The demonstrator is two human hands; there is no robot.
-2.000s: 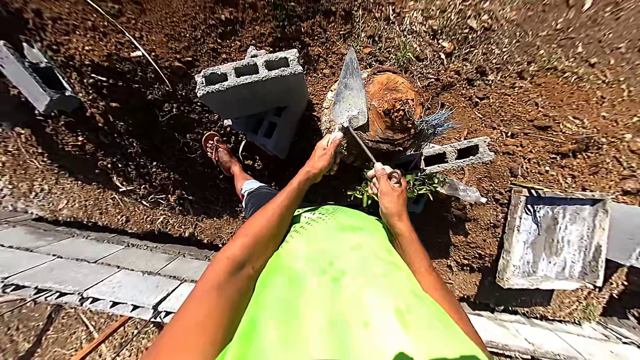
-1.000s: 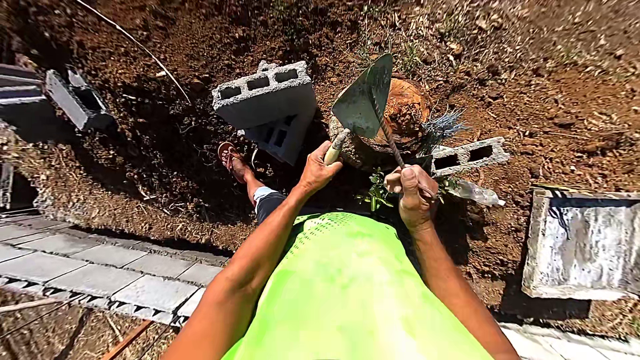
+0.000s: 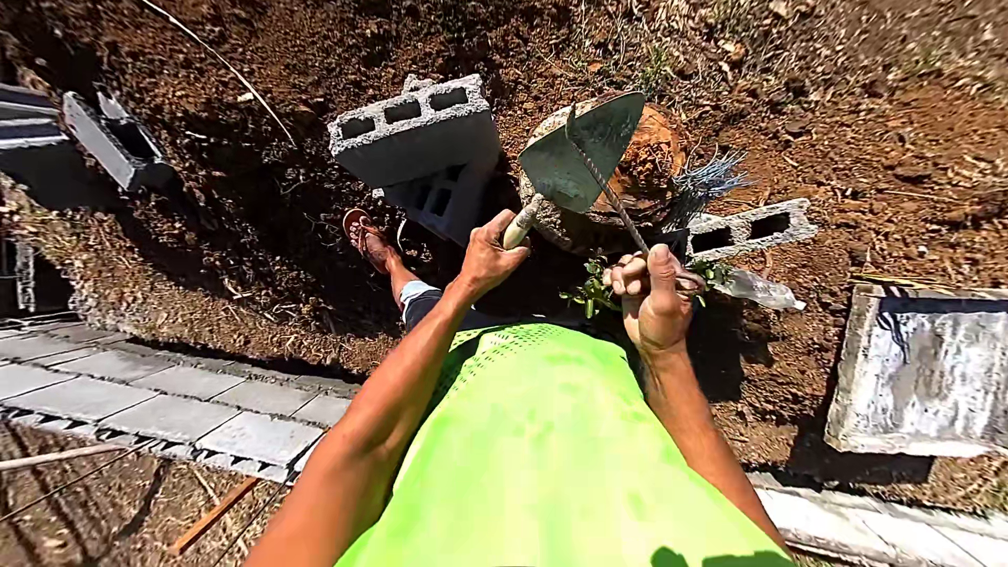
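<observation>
My left hand (image 3: 492, 256) is closed around the light-coloured handle of a masonry trowel (image 3: 583, 157), whose wide grey blade points up and to the right. My right hand (image 3: 655, 295) grips a thin ribbed metal rod (image 3: 608, 189) with a hooked upper end. That bent end lies over the trowel blade, near its upper edge. Beneath the blade stands a cut tree stump (image 3: 654, 150) with a reddish-brown top. A bundle of bluish wire (image 3: 713, 181) is just right of the stump.
Hollow concrete blocks stand upper left of my hands (image 3: 417, 134), beside the stump (image 3: 748, 230) and at far left (image 3: 118, 142). A clear plastic bottle (image 3: 760, 289) lies on reddish soil. A mortar-stained tray (image 3: 929, 370) is at right. A block wall (image 3: 173, 386) runs along the lower left.
The trowel blade has turned: two seconds ago it pointed upward and looked narrow, and now its broad face shows. The rod now crosses the blade, its hooked end near the upper edge.
</observation>
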